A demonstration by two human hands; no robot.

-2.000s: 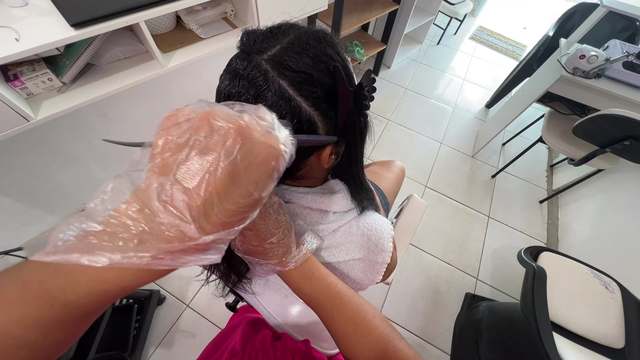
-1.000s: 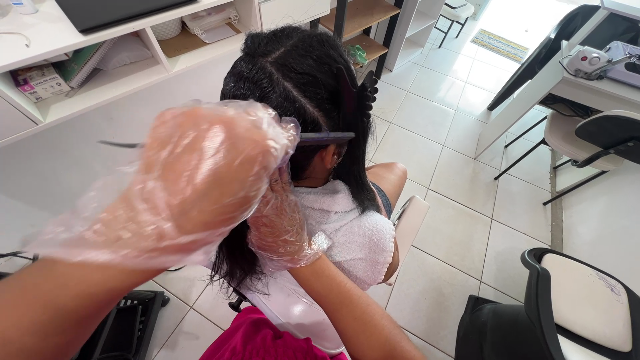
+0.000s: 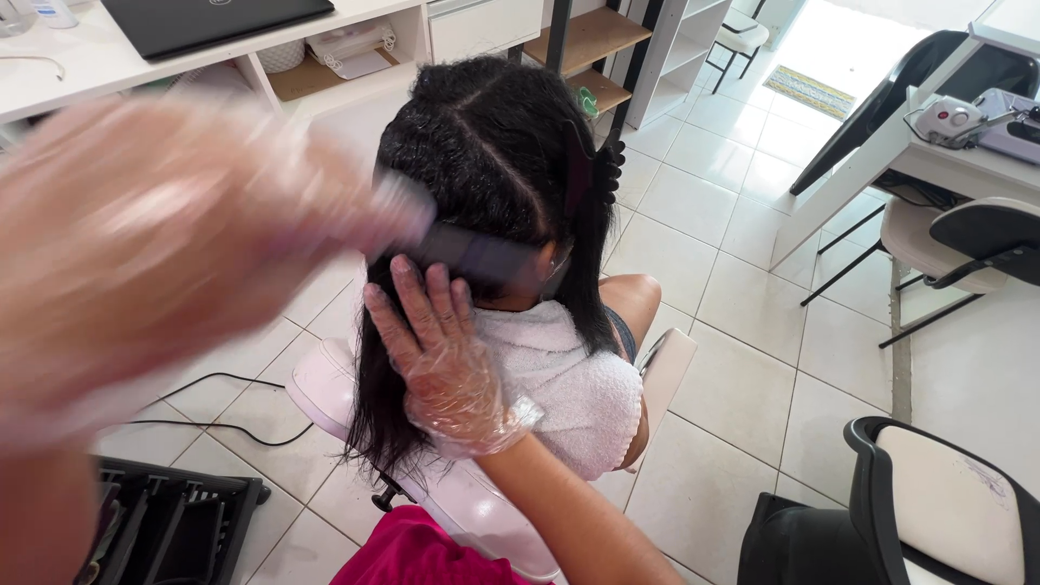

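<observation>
My left hand [image 3: 187, 236], in a clear plastic glove, is raised large and blurred at the left, shut on a dark comb [image 3: 487, 256]. Motion blurs the comb, which crosses the lower back of a seated person's head by the ear. The black hair [image 3: 479, 154] has a parting running down toward that ear. My gloved right hand [image 3: 439, 357] lies against the hanging hair at the nape with its fingers extended and slightly apart. A dark claw clip [image 3: 581, 171] holds hair on the right side. A white towel [image 3: 561, 382] covers the person's shoulders.
The person sits in a pale chair [image 3: 325, 386]. A black rolling tray [image 3: 191, 520] and cables are at lower left. Behind stands a white counter [image 3: 390, 20] with a laptop [image 3: 211, 20]. A black chair with a cream pad [image 3: 951, 504] is at lower right, a desk [image 3: 967, 162] beyond.
My right hand, earlier up beside the comb, is now lower and spread on the hanging hair. My left hand has come closer to the camera, still holding the comb.
</observation>
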